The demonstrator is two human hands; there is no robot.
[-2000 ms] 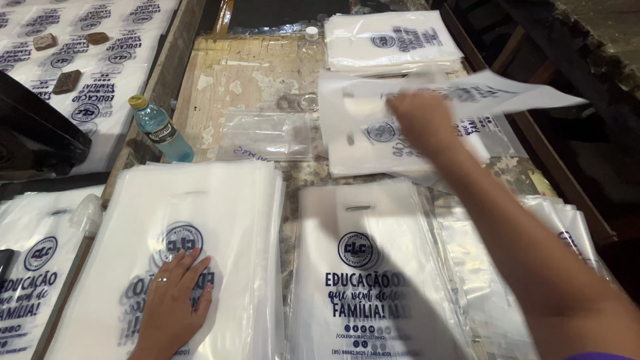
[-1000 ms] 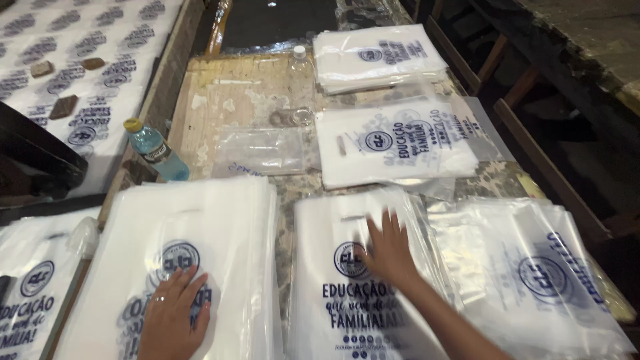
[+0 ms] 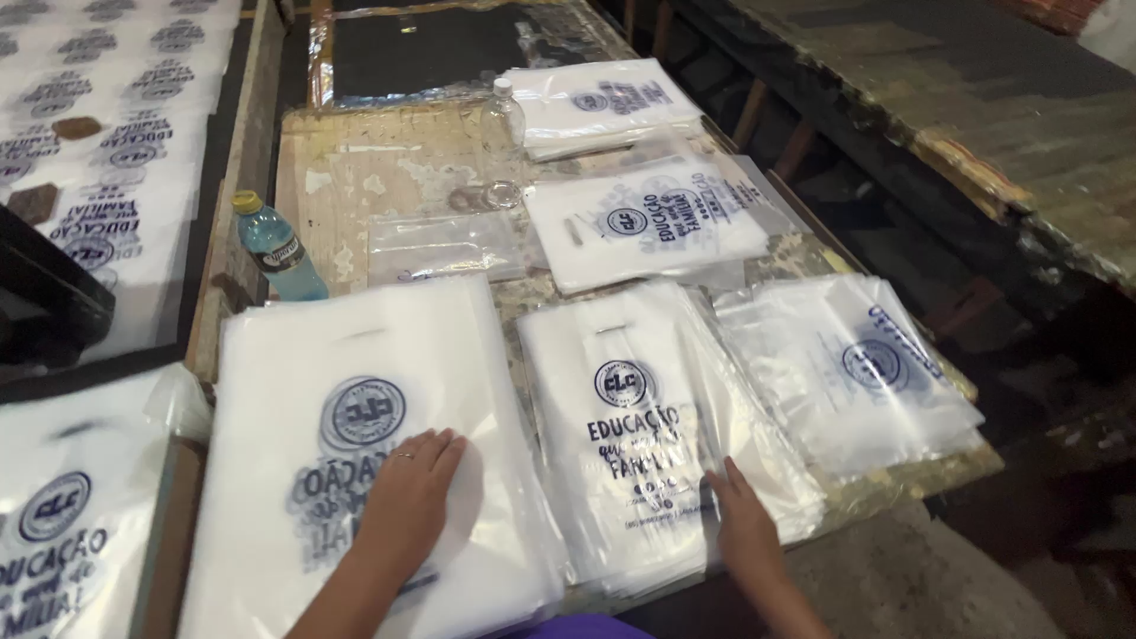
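Observation:
My left hand (image 3: 417,497), with a ring on one finger, lies flat on a large stack of translucent printed plastic bags (image 3: 355,355) in the centre left. My right hand (image 3: 744,519) is at the right side of a second bag stack (image 3: 568,355), its fingertips over the printed top bag; whether they pinch its edge cannot be told. To the right of that stack lies a looser pile of bags (image 3: 799,382). Farther back are another printed pile (image 3: 577,257) and a white stack (image 3: 550,115) near the far end.
A blue bottle with a yellow cap (image 3: 280,253) stands behind the large stack. A clear bottle (image 3: 504,115) and a flat clear plastic bag (image 3: 444,244) are on the worn board. More printed bags (image 3: 53,461) lie at left. A wooden rail (image 3: 248,151) divides the surfaces.
My right hand was over the back pile with a bag, then on the upper part of the middle stack; now it is lower, at that stack's right side. My left hand stays on the large stack.

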